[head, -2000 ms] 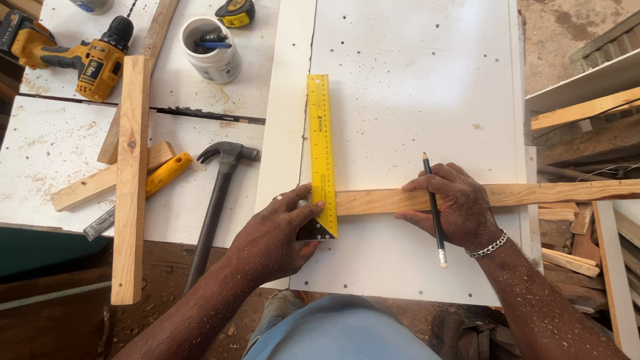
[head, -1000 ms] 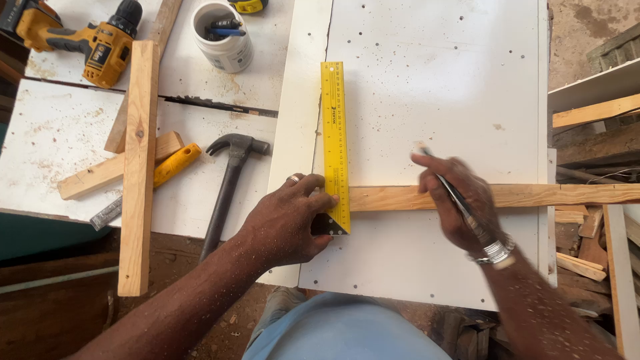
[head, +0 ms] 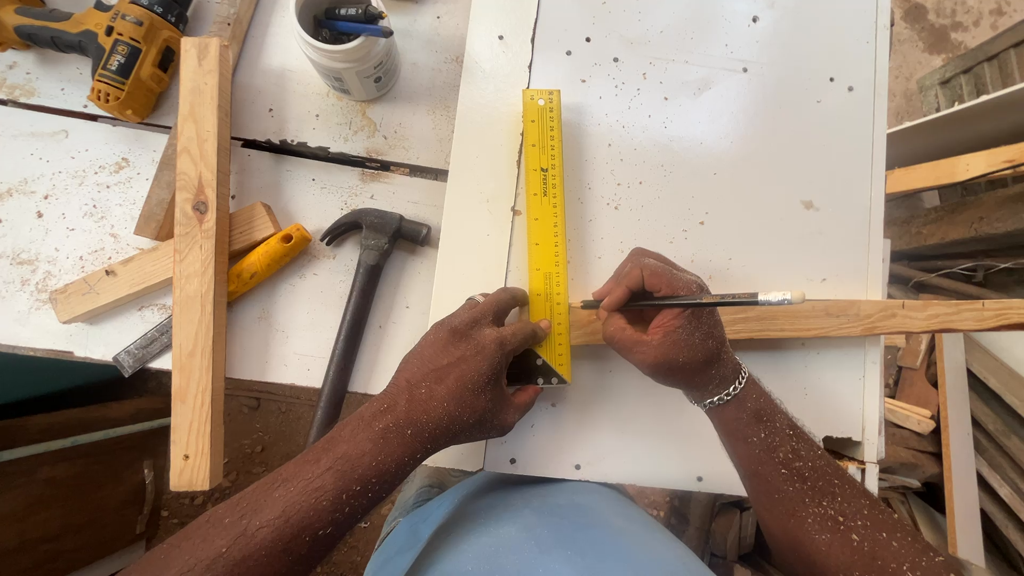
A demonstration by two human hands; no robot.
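My left hand [head: 464, 368] grips the black stock end of a yellow try square [head: 546, 200], its thumb resting on the blade. The blade lies across a long wooden strip [head: 784, 320], near the strip's left end. My right hand [head: 664, 320] pinches a black pencil [head: 704, 301] close to its point, and the tip touches or nearly touches the strip at the blade's right edge. The pencil's white eraser points right. The strip's end under the square and left hand is hidden.
A claw hammer [head: 364, 280] lies left of my left hand. Beyond it are a wood batten [head: 200, 264], a shorter wood piece [head: 120, 280], a yellow-handled chisel [head: 268, 262], a cordless drill [head: 128, 56] and a white tub [head: 348, 60] of pens. Scrap wood [head: 952, 208] is at right.
My right hand has brought the pencil from upright, over the strip, leftward to the square's edge, and it now lies nearly level. My left hand keeps its hold on the square.
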